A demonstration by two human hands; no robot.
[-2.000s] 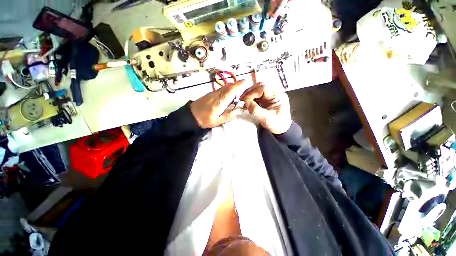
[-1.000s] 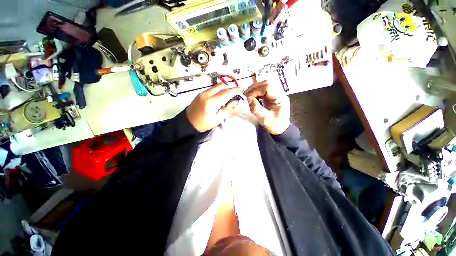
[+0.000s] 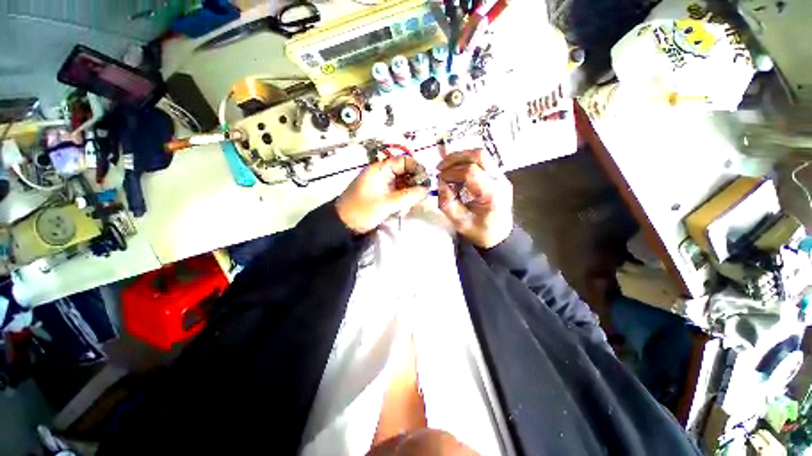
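My left hand (image 3: 376,193) and my right hand (image 3: 481,198) are close together in front of my chest, at the table's front edge. My left fingers pinch a small dark metallic part (image 3: 415,179); its exact kind is unclear. My right fingers are curled beside it, with something tiny and dark (image 3: 462,192) between them, too small to name. The cream sewing machine head (image 3: 285,134) lies along the table behind my hands. Red loops (image 3: 398,152) show just behind my left fingers.
A control panel (image 3: 365,46) and blue-white dials (image 3: 401,71) stand behind the machine head. Black-handled shears (image 3: 295,18) lie at the back. A red plastic stool (image 3: 174,299) is below the table at left. Another table (image 3: 637,169) with a printed white bag (image 3: 684,67) is at right.
The view has shifted, showing more of the shears. My left fingers have turned, so the small dark part shows more clearly. My hands remain close together.
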